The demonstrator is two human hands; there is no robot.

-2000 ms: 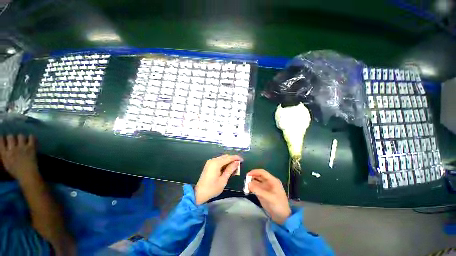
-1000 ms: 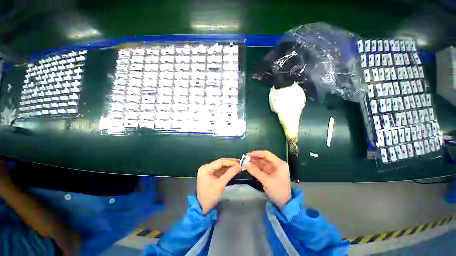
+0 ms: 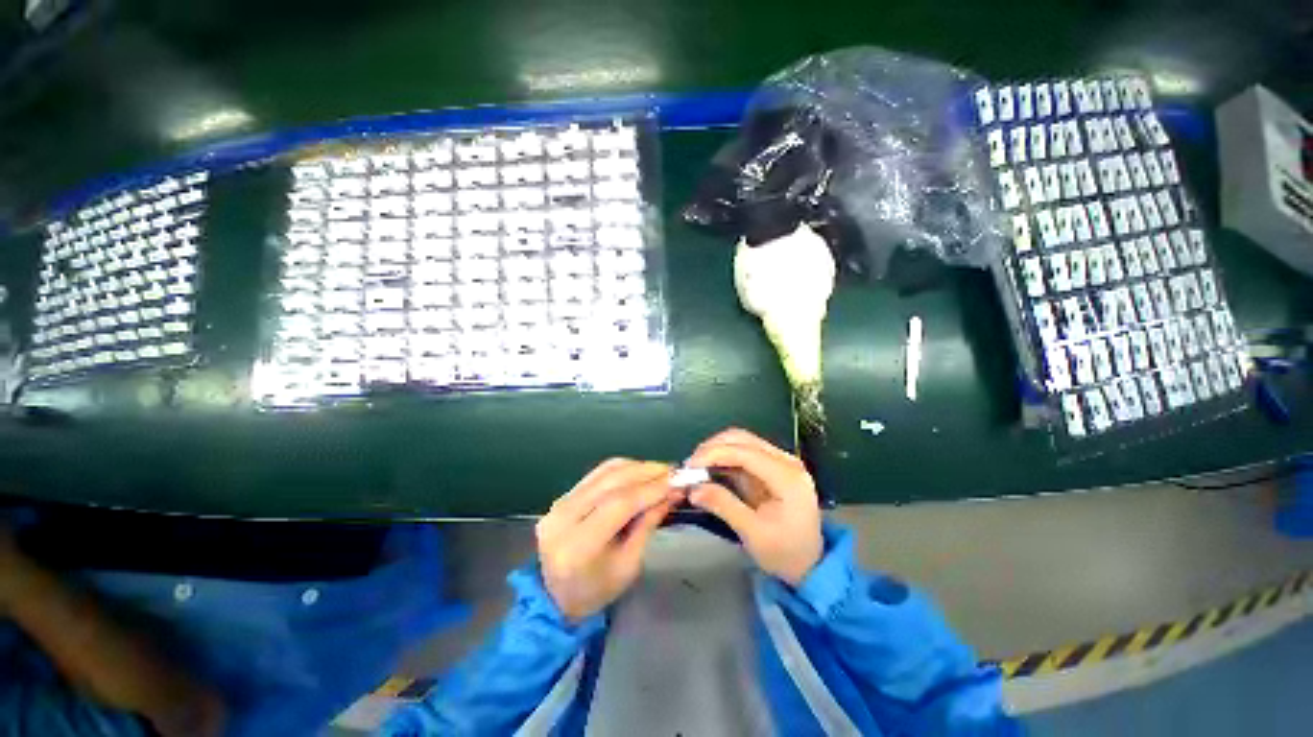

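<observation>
A small white housing (image 3: 691,477) is pinched between both hands just off the bench's front edge. My left hand (image 3: 608,530) grips its left side with thumb and fingers, and my right hand (image 3: 759,504) grips its right side. The fingertips hide most of it. A large parts tray (image 3: 461,267) filled with close rows of white pieces lies ahead and to the left. A second tray (image 3: 1116,259) stands at an angle on the right, with white pieces bearing dark marks in columns.
A white and yellow tapering bottle or bag (image 3: 789,295) lies ahead, touching a crumpled clear plastic bag (image 3: 907,159) with black contents. A white strip (image 3: 913,357) and a tiny white piece (image 3: 873,426) lie right. A neighbour's tray (image 3: 123,274) and blurred forearm (image 3: 108,641) are left.
My hands were apart two seconds ago, each with a white piece. They have come together on one small piece, now turned flatter. The view has shifted.
</observation>
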